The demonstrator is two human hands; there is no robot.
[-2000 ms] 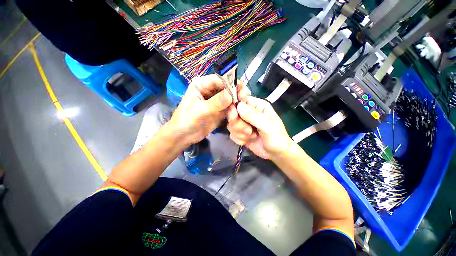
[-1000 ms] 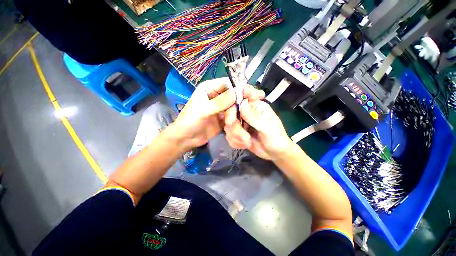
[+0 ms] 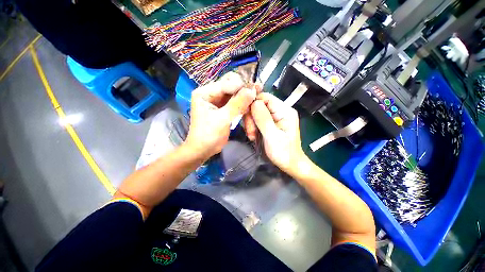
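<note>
A dark connector (image 3: 244, 56) with a blue band points up and away above my hands. Pale tape (image 3: 247, 73) covers the harness just below it. My left hand (image 3: 217, 114) pinches the harness from the left. My right hand (image 3: 275, 125) pinches it from the right, its fingertips touching the left ones. Thin wires (image 3: 258, 151) hang below the hands, blurred. The fingers hide the middle of the harness, and a small pale piece shows between the hands.
Two tape dispensers (image 3: 317, 68) stand to the right, tape tongues sticking out. A blue bin (image 3: 357, 171) holds many black and white leads. Multicoloured wires (image 3: 212, 37) and a silver ruler (image 3: 275, 62) lie ahead. Blue stools (image 3: 114, 87) and a person in dark clothes (image 3: 101, 32) are left.
The connector has turned, so its blue band shows again. My hands have shifted their grip on the harness. The hanging wires have swung.
</note>
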